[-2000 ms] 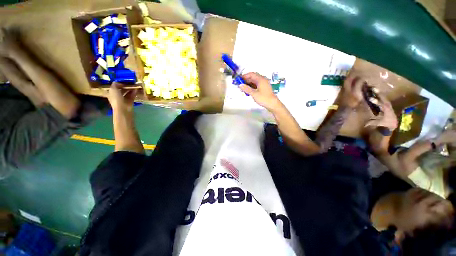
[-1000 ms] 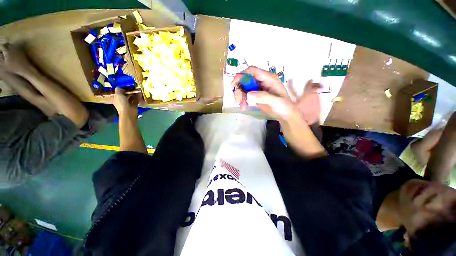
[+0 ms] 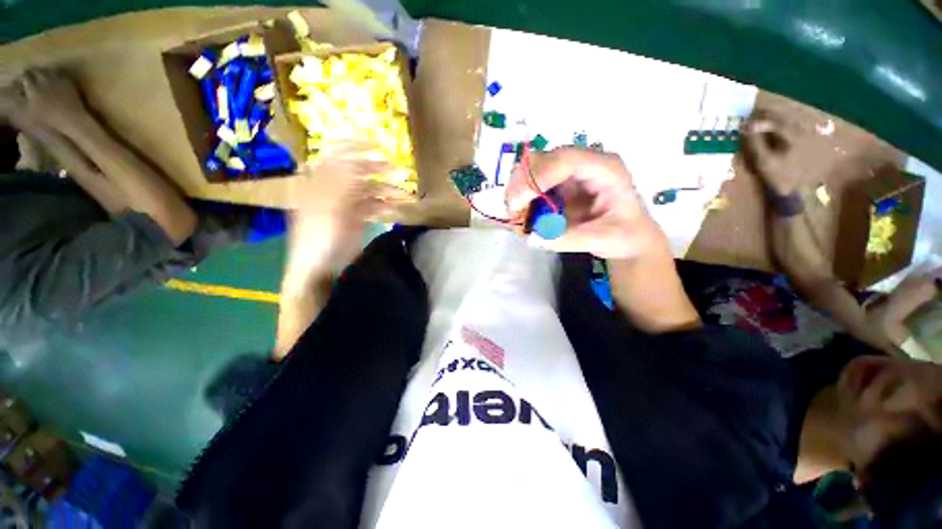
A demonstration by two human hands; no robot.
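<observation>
My right hand [image 3: 604,201] holds a blue cell [image 3: 546,215] over the front of the white work sheet [image 3: 646,114], its round end facing me. Red and black wires run from the cell, and a small green board [image 3: 468,180] lies left of it by the sheet's left edge. My left hand [image 3: 336,191] is blurred at the front edge of the yellow-piece box [image 3: 409,155]; whether it holds anything is unclear. The cell box [image 3: 187,119], with blue cells and pale tabs, stands left of it.
A strip of green boards [image 3: 715,141] and loose small boards lie on the sheet. A person's hand [image 3: 770,155] rests near the sheet's right edge, beside a small carton [image 3: 897,227]. Another person's forearms [image 3: 114,155] are at left. The green conveyor [image 3: 671,36] runs behind.
My left hand has moved right from the cell box to the yellow-piece box. My right hand has turned the cell and wires now show. The neighbour's hand has moved away to the right.
</observation>
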